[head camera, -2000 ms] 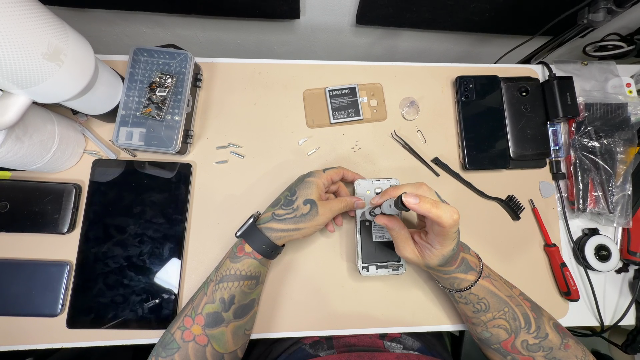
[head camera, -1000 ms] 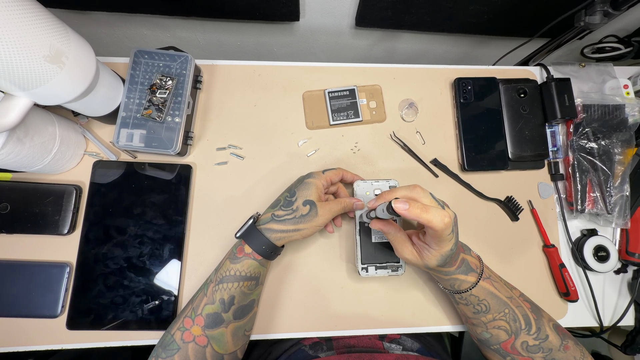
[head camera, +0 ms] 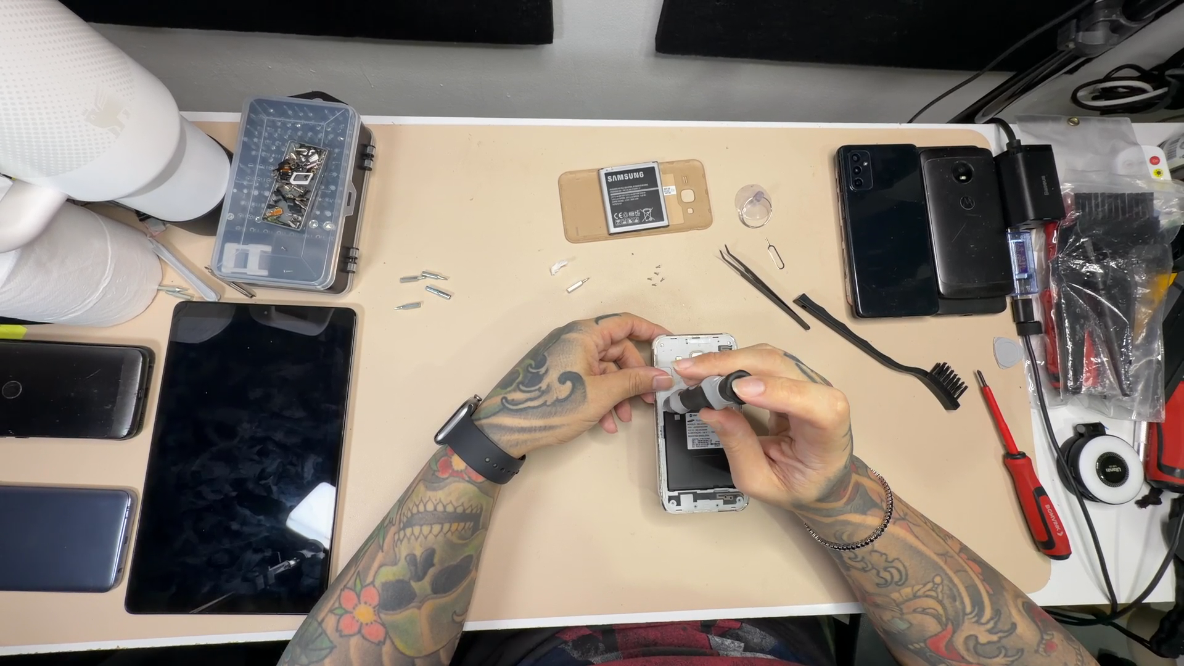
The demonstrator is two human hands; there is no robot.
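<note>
An opened smartphone with a white frame (head camera: 698, 500) lies face down, its empty black battery bay showing. My left hand (head camera: 592, 375) grips the phone's upper left edge between thumb and fingers. In my right hand (head camera: 786, 416) is a short grey and black screwdriver (head camera: 710, 392), held tilted over the upper part of the phone; its tip is hidden. Beyond the phone, a Samsung battery (head camera: 635, 198) rests on a gold back cover (head camera: 581, 205). Tiny screws (head camera: 656, 275) and a loose driver bit (head camera: 577, 285) lie between cover and phone.
Black tweezers (head camera: 763, 289), a SIM ejector pin (head camera: 775, 256), a black brush (head camera: 879, 351) and a red screwdriver (head camera: 1025, 472) lie right. Two phones (head camera: 888, 231) (head camera: 971, 222) sit back right. At left are a tablet (head camera: 242, 458), a lidded parts box (head camera: 287, 194) and several driver bits (head camera: 436, 292).
</note>
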